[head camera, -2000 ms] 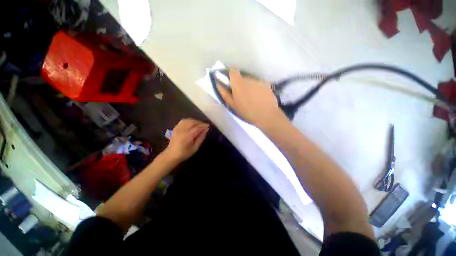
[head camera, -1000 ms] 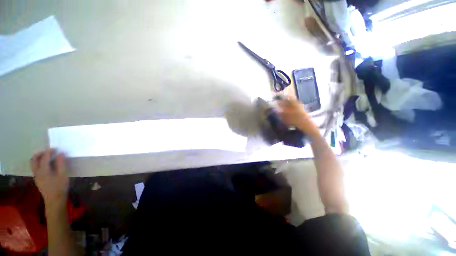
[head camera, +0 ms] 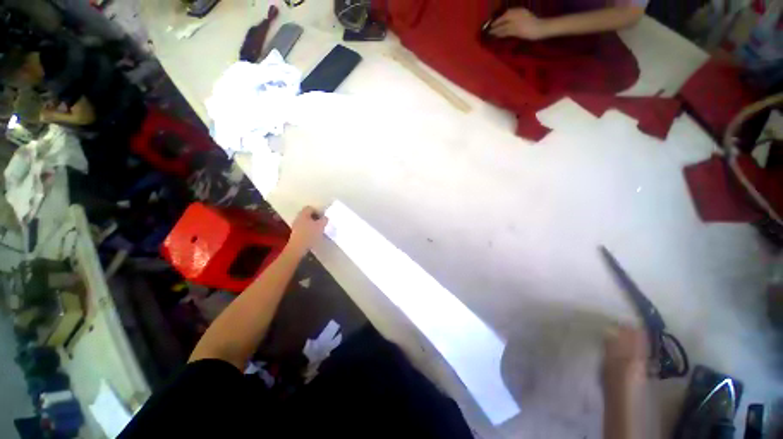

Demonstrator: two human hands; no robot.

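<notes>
A long white strip (head camera: 421, 300) lies along the near edge of the table, its far end narrower than its near end. My left hand (head camera: 309, 228) is at the strip's far end, with the fingers closed on its corner. My right hand (head camera: 625, 353) is blurred, over the table to the right of the strip and beside the handles of the black shears (head camera: 640, 300); whether it touches them is unclear. The dark iron (head camera: 714, 401) stands at the lower right, below the shears, partly cut off by the frame edge.
A crumpled white heap (head camera: 255, 99), a black phone-like rectangle (head camera: 331, 69) and a wooden ruler (head camera: 429, 79) lie farther up the table. Another person's hand (head camera: 517, 24) is on red fabric (head camera: 481, 56). A red stool (head camera: 215, 247) stands beyond the table edge.
The view has turned, bringing the red fabric and white heap into sight. My right hand has left the iron and is beside the shears. My left hand stays at the strip's end, now closed on it.
</notes>
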